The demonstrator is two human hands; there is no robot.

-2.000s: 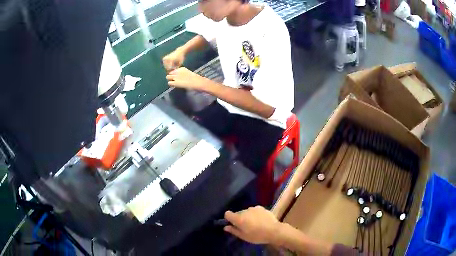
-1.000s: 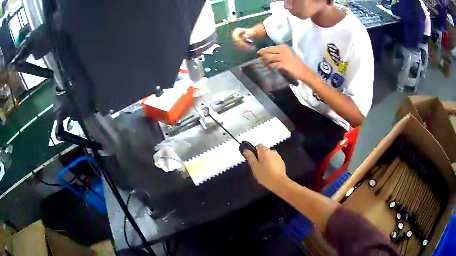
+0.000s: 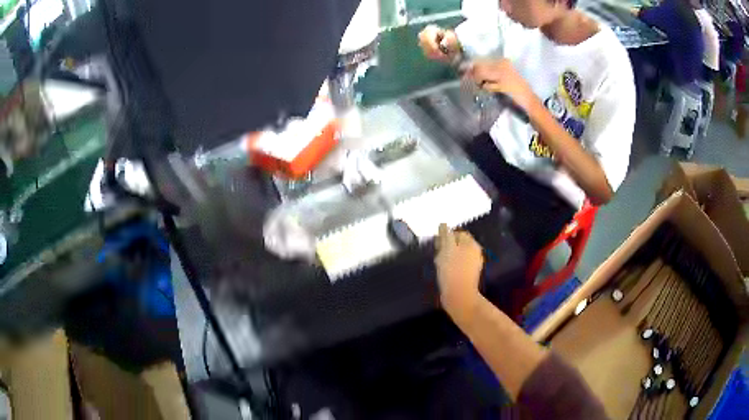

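A thin rod tool with a black oval grip (image 3: 402,232) lies across the white toothed-edge strip (image 3: 452,207), its shaft pointing up-left to the silver metal fixture (image 3: 359,174). The frame is blurred, so its round head cannot be made out. My right hand (image 3: 459,256) is bare, just right of the grip and apart from it, over the strip's front edge. Its fingers look bent; whether it holds anything cannot be told. My left hand is not in view.
A large dark machine housing (image 3: 222,66) hangs over the table's left. An orange-red box (image 3: 300,154) and crumpled white wipe (image 3: 287,236) lie beside the fixture. A co-worker (image 3: 567,90) sits across, hands raised. An open carton of tools (image 3: 612,332) stands right.
My right hand was on the black grip a second ago and is now off it, to the right. The tool stays at the fixture. The co-worker's hands have moved closer together.
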